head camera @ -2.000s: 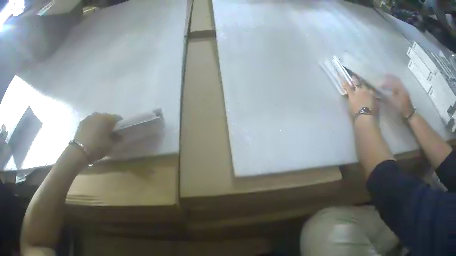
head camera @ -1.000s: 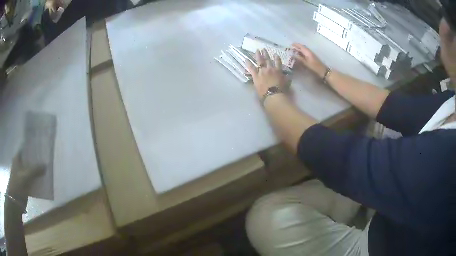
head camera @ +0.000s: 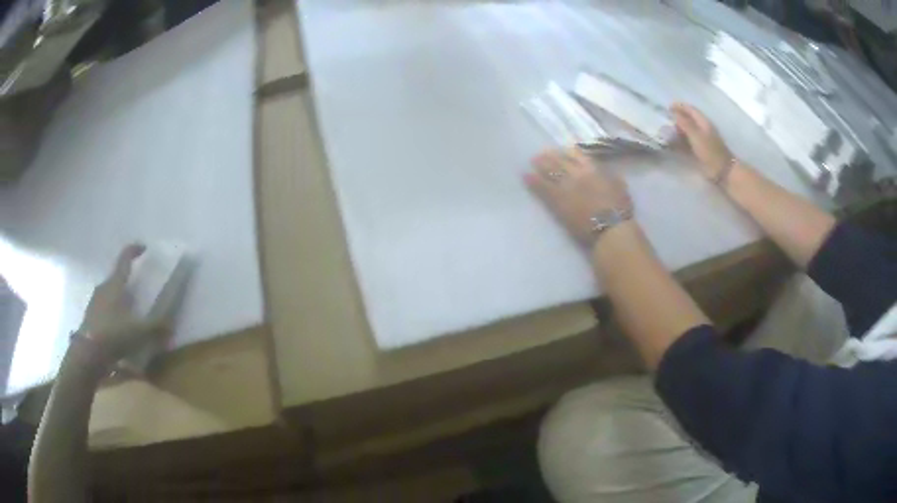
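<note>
My left hand (head camera: pixel 113 314) is at the lower left with a thin bracelet. It is blurred and closed around white folded paper (head camera: pixel 162 275), which stands tilted over the foam's front edge. Whether it is one piece or several I cannot tell. My right hand is not in view. A white foam sheet (head camera: pixel 197 177) lies behind and beside my left hand.
A person in a dark sleeve (head camera: pixel 767 393) sits at the right. Both their hands rest at a fanned pile of leaflets (head camera: pixel 561 113) on another foam sheet (head camera: pixel 423 196). Stacked white leaflets (head camera: pixel 757 93) lie far right. Brown cartons (head camera: pixel 315 246) show between the sheets.
The view swung right, then partly back left. The paper in my left hand went from pointing right, to upright, to tilted. The other person's hands moved further apart at the fanned pile.
</note>
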